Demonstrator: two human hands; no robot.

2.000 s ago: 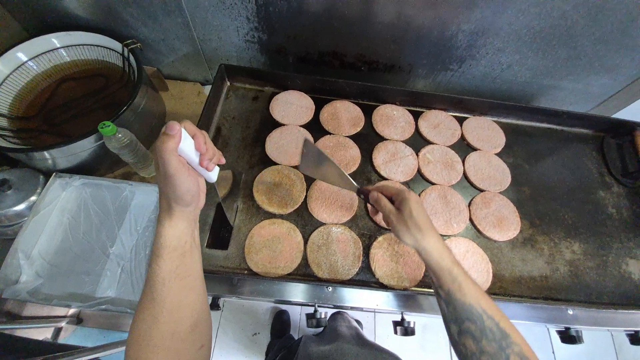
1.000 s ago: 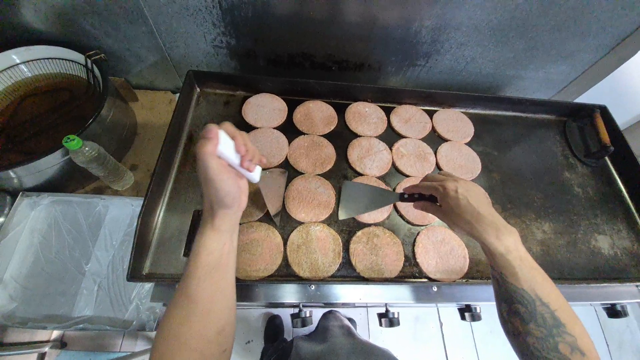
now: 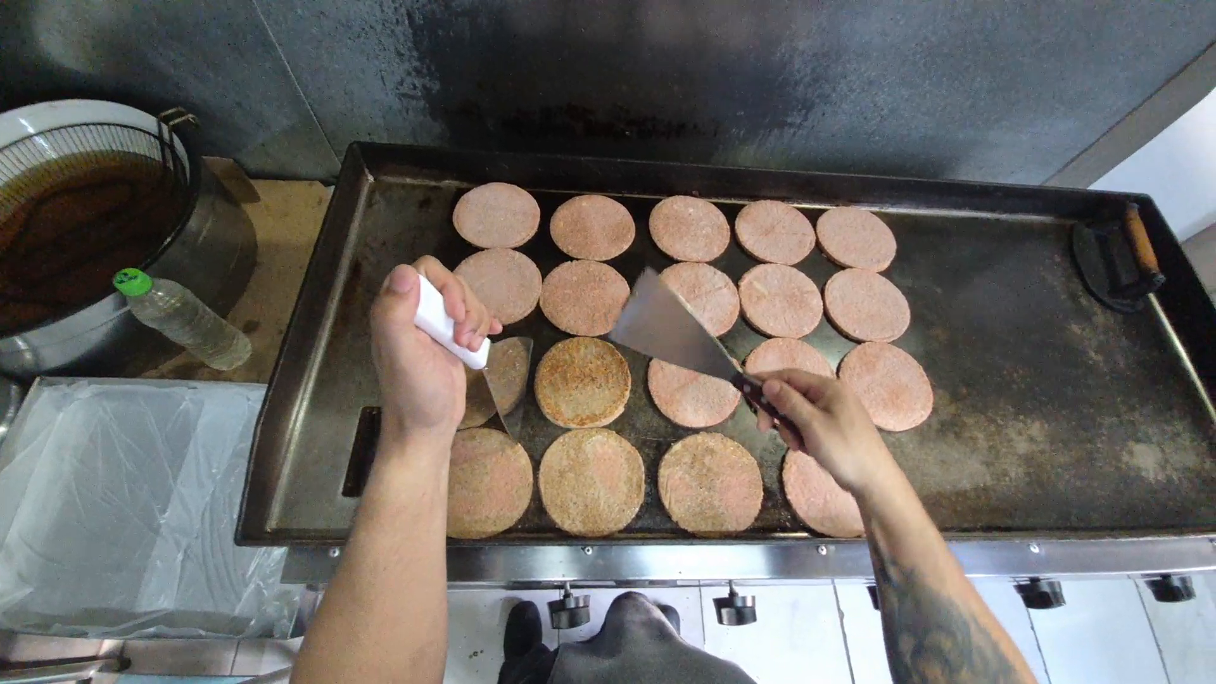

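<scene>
My left hand (image 3: 423,347) grips the white handle of a metal spatula (image 3: 509,385), whose blade stands over a partly hidden browned patty near the griddle's left side. My right hand (image 3: 822,413) is closed on the dark handle of a second metal spatula (image 3: 674,328); its tilted blade is above the patties in the middle. Several round patties lie in rows on the flat griddle (image 3: 997,380). One darker browned patty (image 3: 582,382) lies between the two blades. The front row holds greyish-brown patties (image 3: 592,482) and a pinker one (image 3: 822,494), partly hidden by my right wrist.
A round press with a wooden handle (image 3: 1138,252) rests at the griddle's right end. To the left stand a pot (image 3: 223,228) with dark liquid and a wire basket, a plastic bottle with a green cap (image 3: 185,318), and a plastic-covered tray (image 3: 123,503). Knobs (image 3: 734,608) line the front.
The patty between the blades now shows a browned top; one second ago it was pink. My right hand's spatula, flat over a patty then, is now tilted and points to the back left.
</scene>
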